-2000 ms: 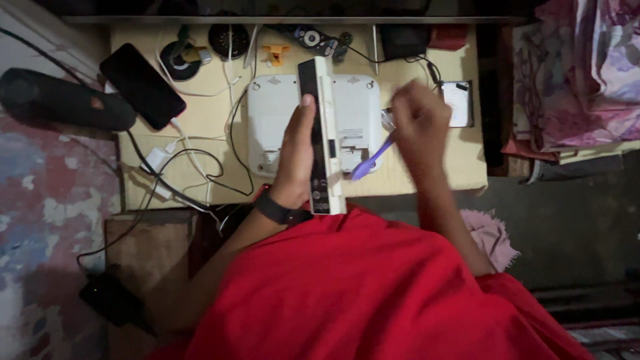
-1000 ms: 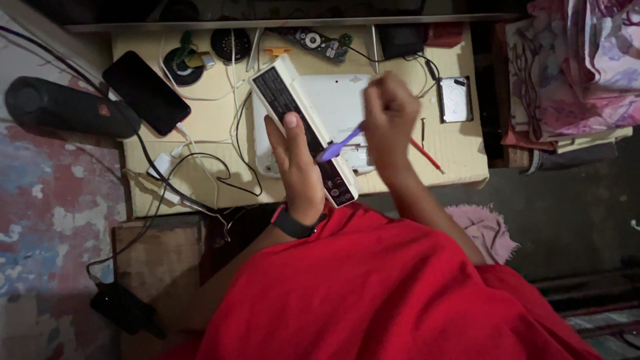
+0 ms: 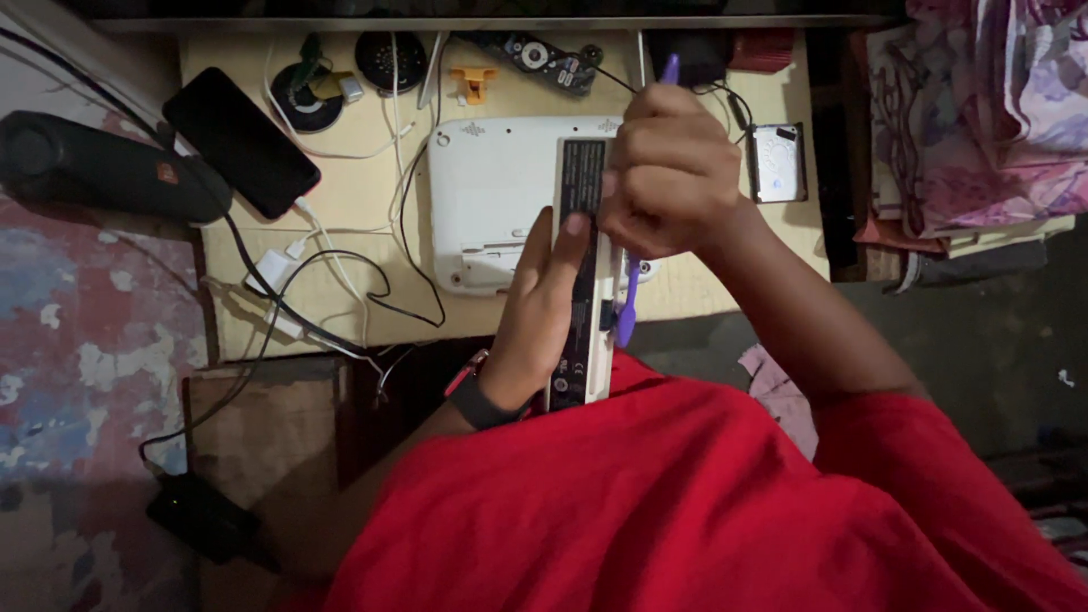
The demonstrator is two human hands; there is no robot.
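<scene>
A laptop battery pack (image 3: 585, 289), black with a white edge, stands lengthwise at the table's front edge, its lower end by my red shirt. My left hand (image 3: 544, 297), with a dark band at the wrist, grips it from the left, thumb on the labelled face. A purple plastic brush or similar tool (image 3: 627, 319) is in the fist of my right hand (image 3: 676, 170); its wide end lies by the connector on the battery's white side, its handle tip sticks out above the fist. Behind both hands a white laptop (image 3: 484, 187) lies underside up, partly covered.
On the left are a black smartphone (image 3: 242, 140), a JBL speaker (image 3: 106, 170), a white charger (image 3: 274, 270) and tangled cables. A remote control (image 3: 535, 55) and an orange plastic piece (image 3: 473, 83) lie at the back. A hard drive (image 3: 777, 163) lies right, near folded cloth (image 3: 1003, 110).
The battery has turned from a slant to nearly upright in view. The purple tool's wide end has gone from the battery's dark face to beside its white edge.
</scene>
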